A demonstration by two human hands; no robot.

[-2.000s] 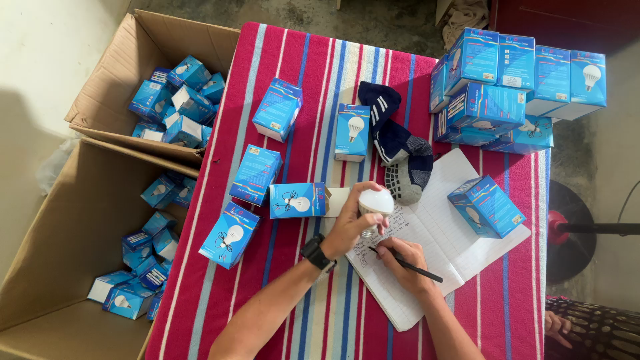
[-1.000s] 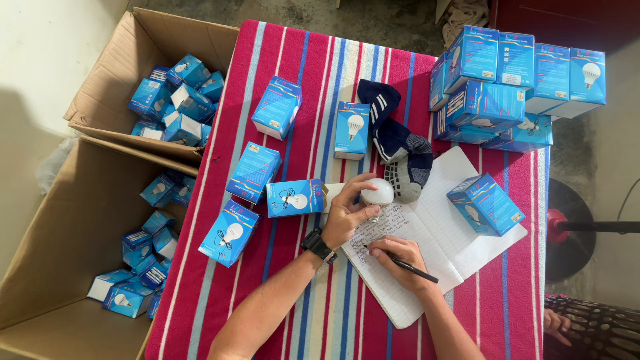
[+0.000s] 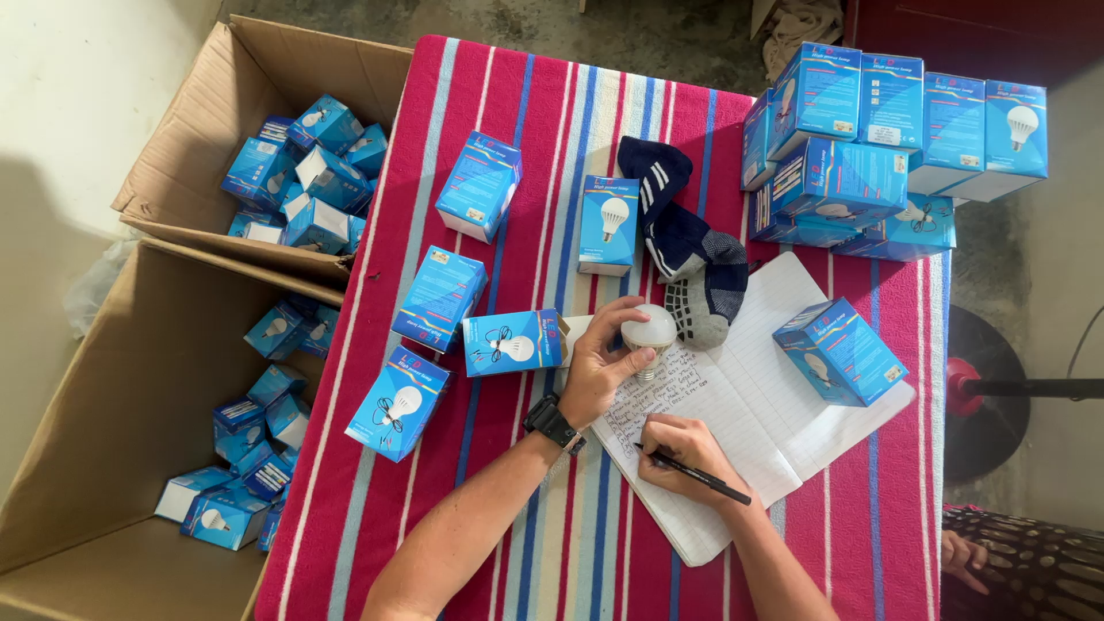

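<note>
My left hand (image 3: 601, 362), with a black watch on its wrist, grips an LED bulb (image 3: 651, 335) by its side, white dome up and screw base down, above the open notebook (image 3: 759, 405). In my right hand (image 3: 690, 453) is a black pen (image 3: 700, 474), its tip on the left page below handwritten lines. Left of my left hand lies an LED bulb box (image 3: 513, 342) with its end flap open toward the hand. One blue box (image 3: 841, 352) rests on the notebook's right page. Dark blue and grey socks (image 3: 690, 241) touch the notebook's top edge.
Several blue bulb boxes (image 3: 479, 185) lie on the striped tablecloth (image 3: 535, 535). More are stacked (image 3: 841, 177) at the back right corner. Two cardboard cartons (image 3: 172, 172) holding boxes stand left of the table. Another person's hand (image 3: 962, 556) shows at lower right, near a black round stand (image 3: 983, 423).
The bulb in my left hand has tipped from dome toward the camera to more upright, its screw base now showing. My right hand stays at the left page with the pen.
</note>
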